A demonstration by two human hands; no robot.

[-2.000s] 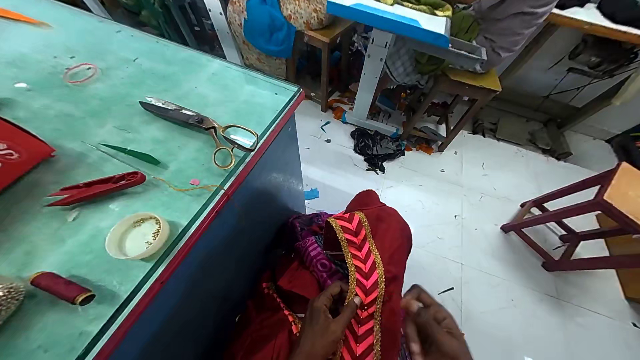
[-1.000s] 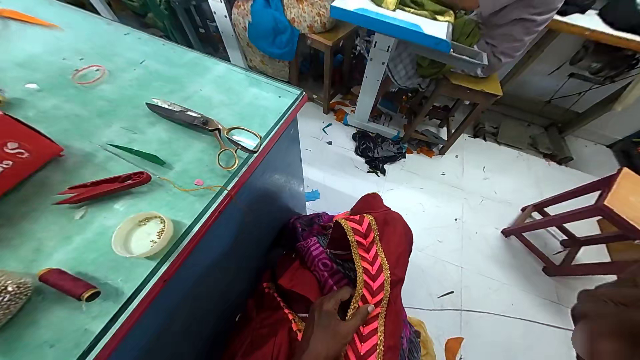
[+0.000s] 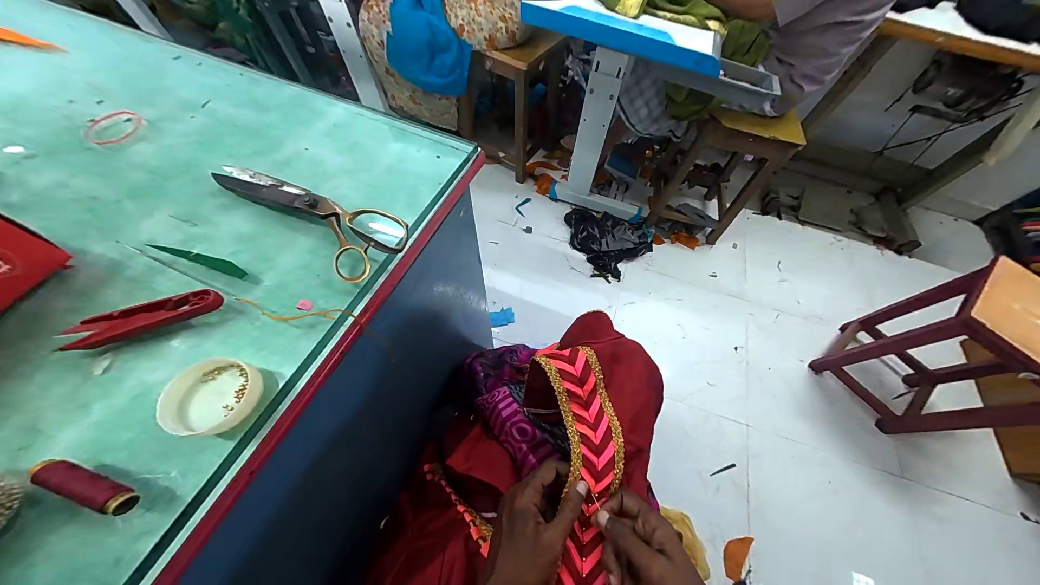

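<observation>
A decorative border band [image 3: 597, 422] with pink and maroon chevrons and gold edging runs along a dark red cloth garment [image 3: 642, 378] at the lower middle. My left hand [image 3: 532, 520] pinches the band's left edge between thumb and fingers. Close beside it, my right hand [image 3: 642, 536] has its fingertips together at the band, on what looks like a thin needle [image 3: 595, 501]. On the glass-topped table lie fabric scissors [image 3: 317, 213], red thread snips [image 3: 142, 319], a maroon thread spool [image 3: 84, 486] and a small white dish [image 3: 210, 396] holding gold beads.
The table's red edge [image 3: 325, 366] stands close at my left. A red box [image 3: 28, 260], a green sliver and a pink ring [image 3: 114, 127] lie on it. A wooden stool [image 3: 934, 349] is at right. A person [image 3: 821, 41] sits at a blue-edged table ahead; scraps and a black bag [image 3: 609, 240] litter the floor.
My right hand has come back from the far right, where it was one second ago, to the band beside my left hand. My left hand stays on the band.
</observation>
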